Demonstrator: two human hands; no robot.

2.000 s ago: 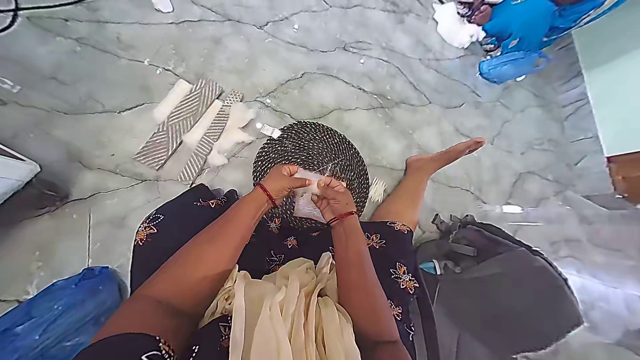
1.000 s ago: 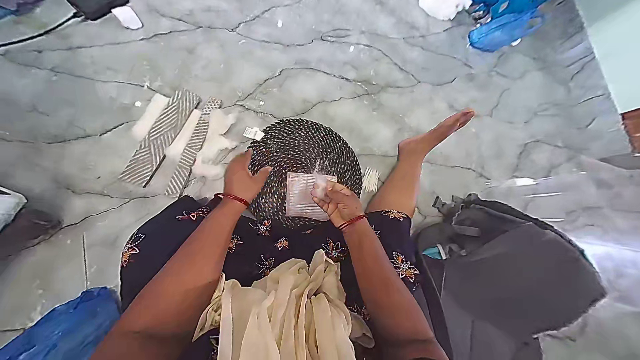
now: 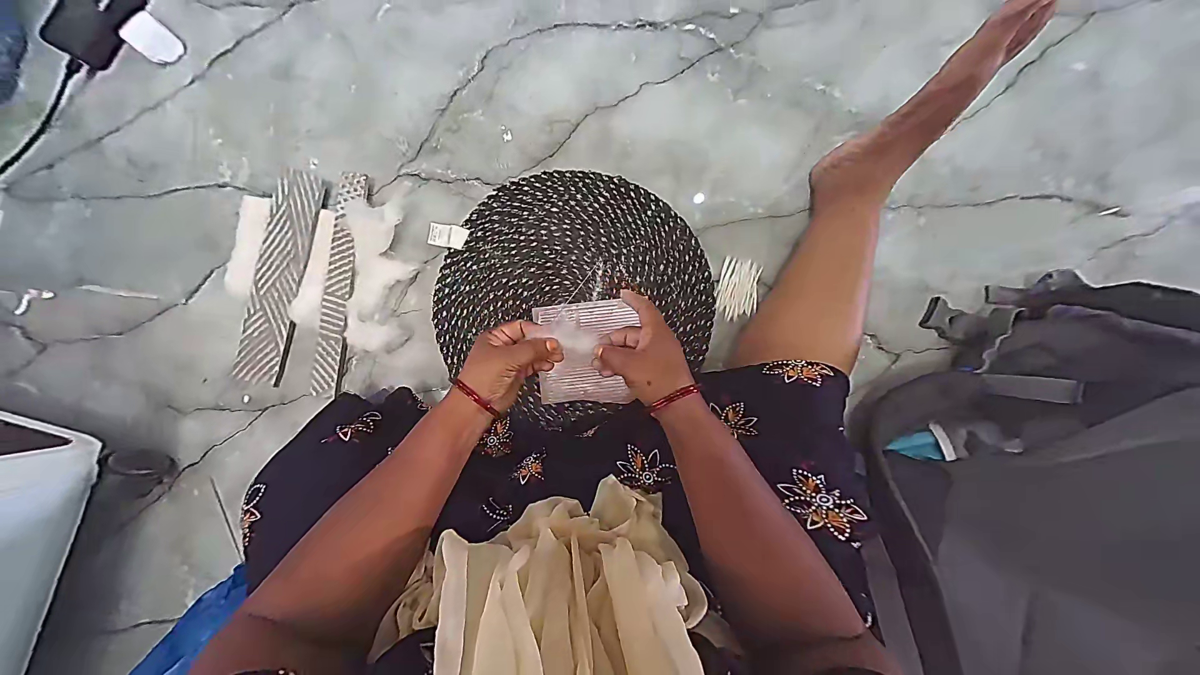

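Between my hands is a small striped square of fabric (image 3: pixel 586 380), over a round black-and-white woven mat (image 3: pixel 572 225). A thin tuft of white fluffy fibre (image 3: pixel 574 339) lies over the square, pinched by my left hand (image 3: pixel 516 361) at its left side. My right hand (image 3: pixel 642 352) grips the square's right side with thumb and fingers. Left of the mat lie striped fabric strips (image 3: pixel 281 281), white strips (image 3: pixel 246 244) and a heap of white fibre (image 3: pixel 375 272). A bundle of short pale sticks (image 3: pixel 739 289), perhaps cotton wicks, rests at the mat's right edge.
My bare leg (image 3: pixel 844 206) stretches out on the right, beside a dark grey bag (image 3: pixel 1069 487). A white container (image 3: pixel 47 506) stands at the left, near blue plastic (image 3: pixel 202 628). A black plug with a cable (image 3: pixel 89 28) lies on the marbled floor (image 3: pixel 562 84) at the upper left.
My left hand, at the mat's left edge a second ago, has come over to the square. White fibre now spreads between both hands. The view has moved closer.
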